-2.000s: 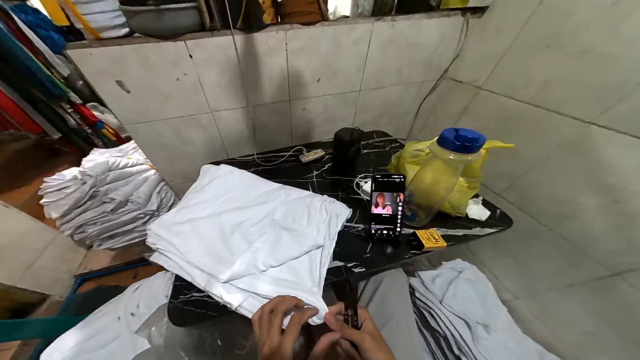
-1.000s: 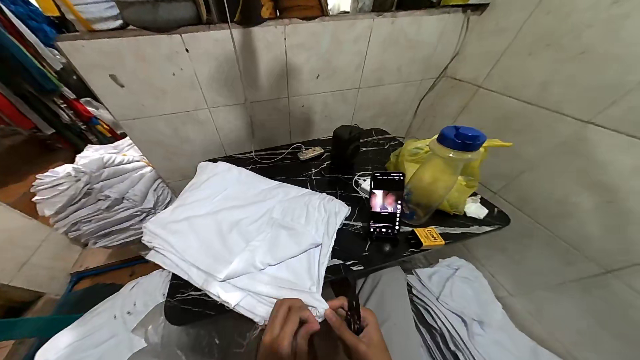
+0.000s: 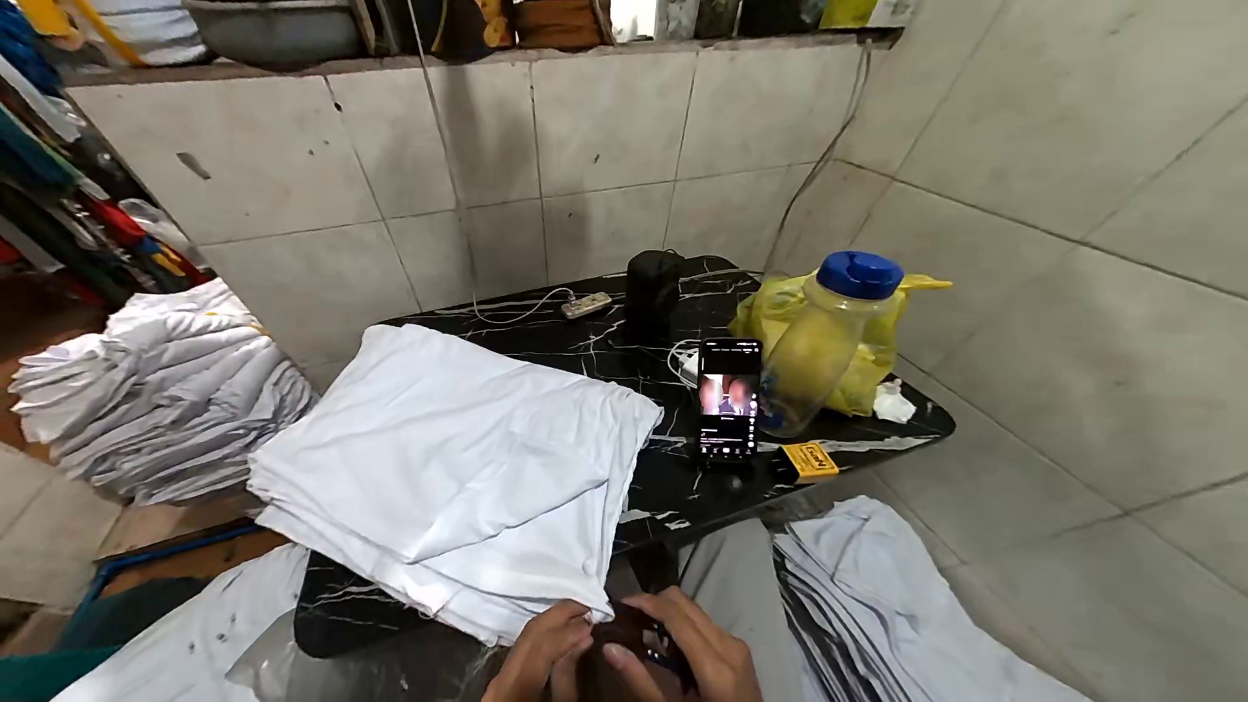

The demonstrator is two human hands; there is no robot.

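A pile of white cloth [image 3: 458, 458] lies flat on the black marble-patterned table [image 3: 526, 336]. At the near corner of this cloth, my left hand [image 3: 546, 648] pinches its edge between thumb and fingers. Just to the right, my right hand [image 3: 692, 648] is curled around a dark object [image 3: 639, 629] whose kind I cannot tell; its lower part is hidden by the fingers. A smartphone [image 3: 729, 400] with a lit screen stands upright on the table, beyond my right hand.
Behind the phone are a blue-lidded plastic jar [image 3: 829, 341], a yellow plastic bag [image 3: 868, 366] and a black cylindrical object [image 3: 652, 292]. A small yellow box [image 3: 809, 461] lies near the edge. Stacked white cloths [image 3: 166, 390] stand left; more cloth [image 3: 907, 595] hangs right.
Both hands stay at the near corner of the cloth, with small shifts of the fingers. The picture on the phone screen has changed.
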